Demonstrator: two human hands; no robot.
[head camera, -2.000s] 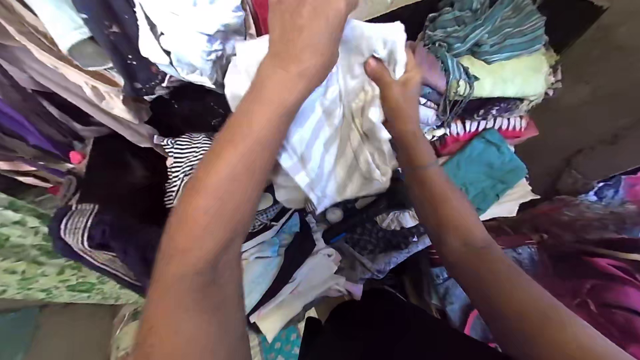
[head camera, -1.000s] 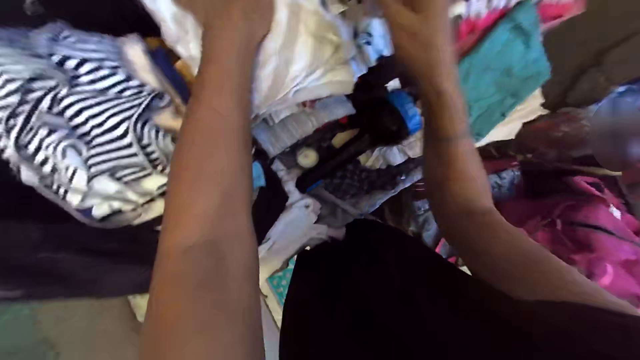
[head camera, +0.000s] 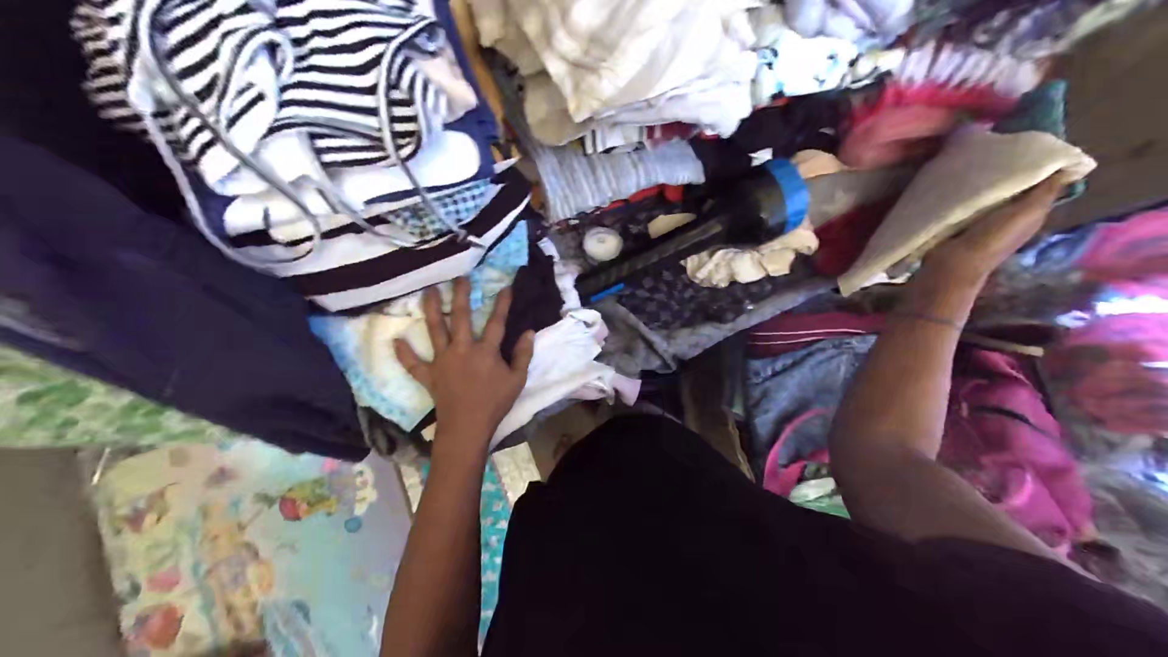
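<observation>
My left hand lies palm down, fingers spread, on a pale yellow and light blue cloth beside a white cloth. Above it is a pile topped with black-and-white striped clothing with grey cords. On the right my right hand grips a folded cream cloth, its thumb and fingers partly hidden. Between the hands lies a black cylindrical object with a blue band, near a small round white item and a crumpled cream scrunchie-like fabric.
Folded white clothes are stacked at the top centre. Dark navy fabric hangs on the left, above a colourful printed sheet. Magenta fabric and blue denim lie at lower right.
My hands have left the white striped cloth they held at the top. The left hand has come down onto the cloths; the right has moved right and now holds the cream cloth. The view has shifted.
</observation>
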